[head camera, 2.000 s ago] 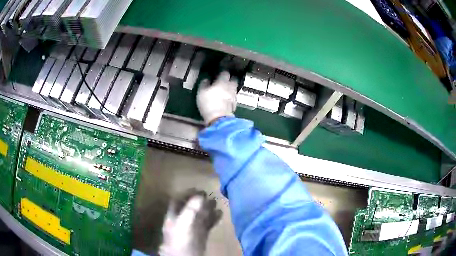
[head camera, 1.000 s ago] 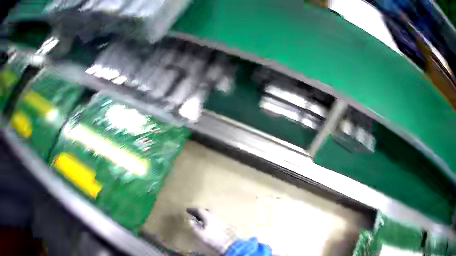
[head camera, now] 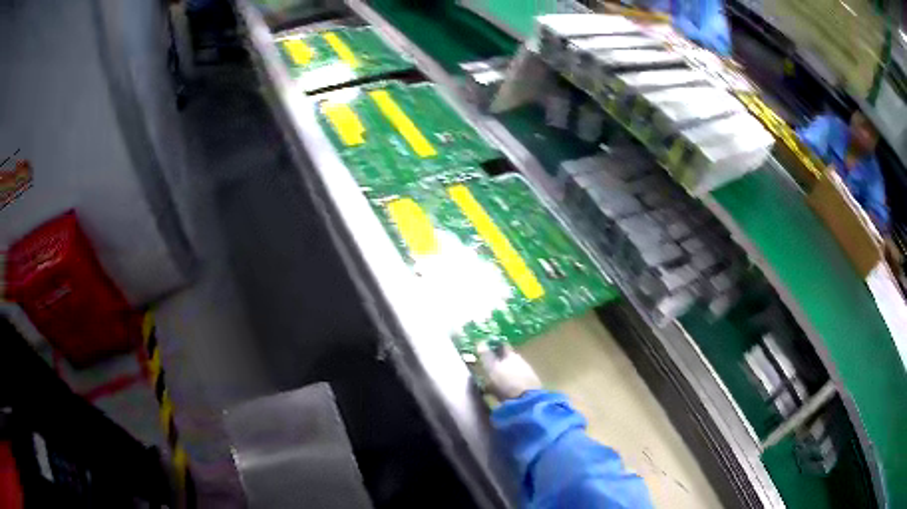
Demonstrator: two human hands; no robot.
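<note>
My left hand, in a whitish glove with a blue sleeve, is at the near corner of a green printed circuit board on the line. Its fingers close on the board's edge; blur and glare hide the exact grip. This board carries two yellow strips. My right hand is not in view.
More green boards lie farther up the metal-railed line. Medium heatsinks fill the lower green shelf at right, with large heatsinks above. A red basket stands at left. People in blue are at upper right.
The view has swung left along the line. My right hand, earlier at the lower-shelf heatsinks, is out of view. My left hand has moved from over the bare line bed to the board's corner.
</note>
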